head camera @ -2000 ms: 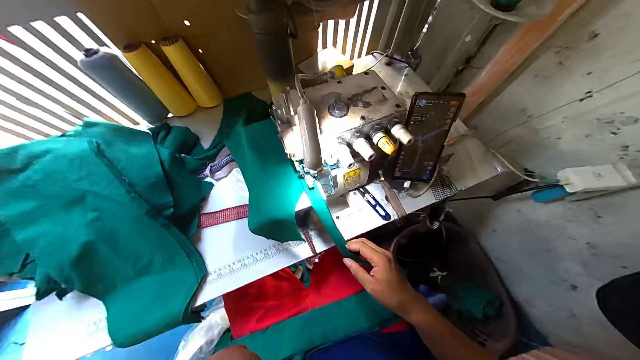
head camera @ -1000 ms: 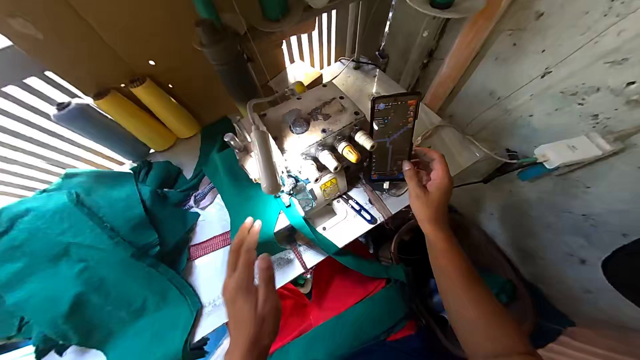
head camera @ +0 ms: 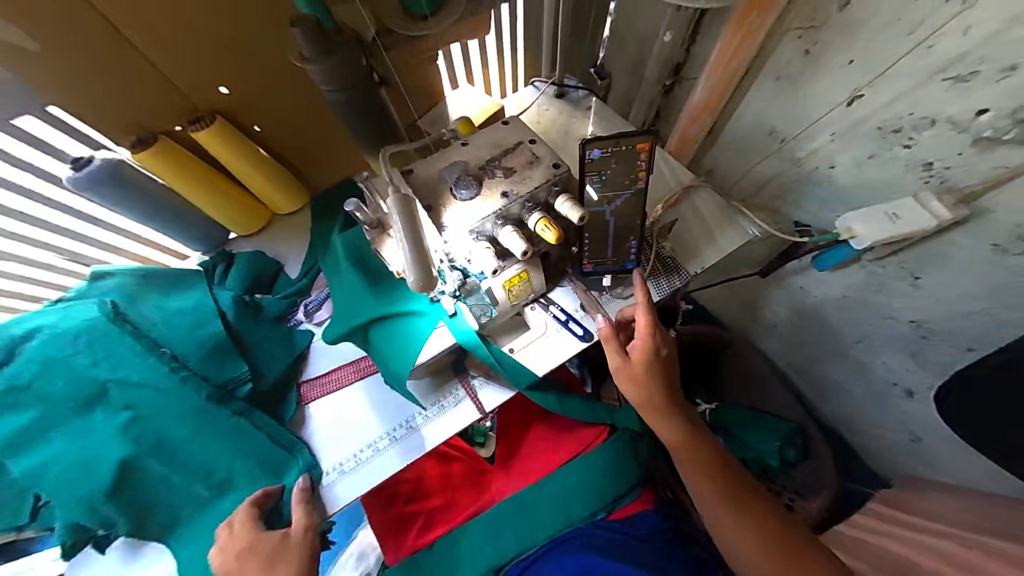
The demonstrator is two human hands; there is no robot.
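My left hand [head camera: 268, 528] lies at the lower edge of the green fabric pile [head camera: 144, 408]; thumb and fingers are apart, and whether they pinch the cloth is unclear. With its index finger extended, my right hand [head camera: 644, 352] is at the bottom edge of a smartphone [head camera: 614, 204] that stands upright with its screen lit. The phone is beside an overlock sewing machine [head camera: 488, 184]. A green fabric strip [head camera: 496, 360] runs from the machine's needle area over the table edge. Blue thread snips [head camera: 566, 318] rest on the machine bed, left of my right hand.
Yellow and grey thread cones [head camera: 204, 184] stand at the back left. A printed ruler [head camera: 392, 440] runs along the white table's front edge. Red fabric [head camera: 480, 488] hangs below it. A white plug adapter [head camera: 900, 220] is by the right wall, above a dark basket [head camera: 800, 448].
My left hand has moved from in front of the machine to the green fabric pile at lower left. My right hand, earlier on the green strip, then at the phone's side, is now at its bottom edge.
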